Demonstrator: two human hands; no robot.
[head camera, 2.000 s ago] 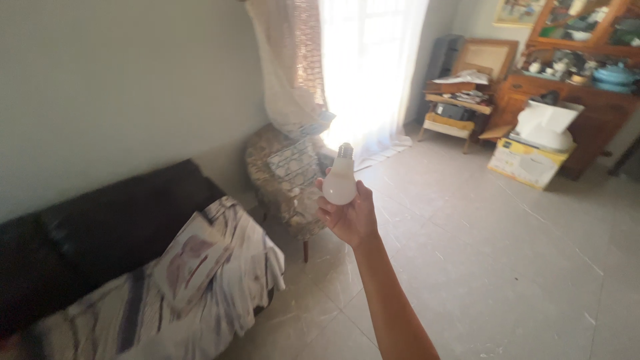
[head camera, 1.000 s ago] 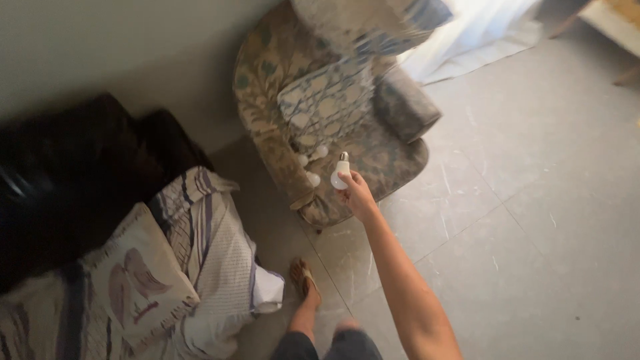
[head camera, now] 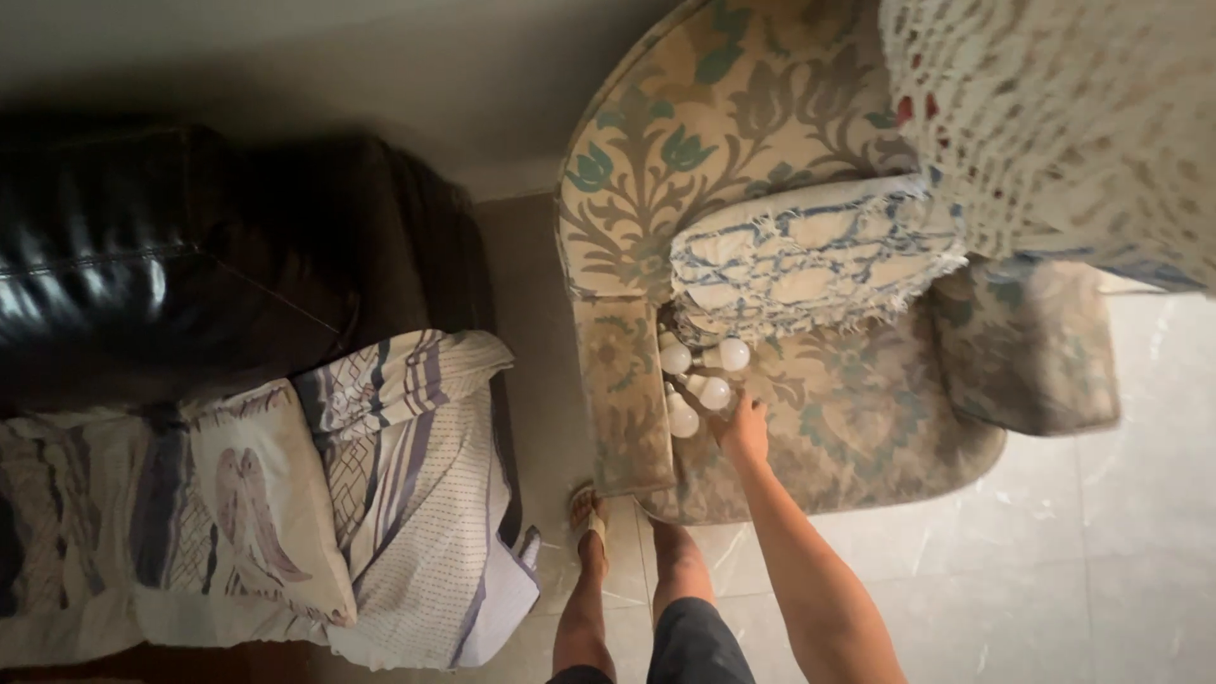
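My right hand (head camera: pixel 744 429) is low over the seat of a floral upholstered armchair (head camera: pixel 855 418), its fingers partly curled. Close to the fingertips lies a white LED light bulb (head camera: pixel 712 392); whether they touch or grip it I cannot tell. Three more bulbs rest in the seat's left corner by the armrest: one farther back (head camera: pixel 733 353), another at the armrest's inner side (head camera: pixel 674 358), and one nearer the front (head camera: pixel 681 418). Behind them leans a blue and white fringed cushion (head camera: pixel 807 256). My left hand is out of view.
A dark leather sofa (head camera: pixel 142 256) stands at left, with a striped throw (head camera: pixel 446 532) and a printed cushion (head camera: pixel 266 503) on it. A crocheted cloth (head camera: pixel 1054 123) hangs over the chair's right side. My legs and a sandalled foot (head camera: pixel 587 508) are in front of the chair.
My right hand held a bulb up in the earlier frames and is now down at the armchair seat beside the bulbs. The view has moved closer to the chair.
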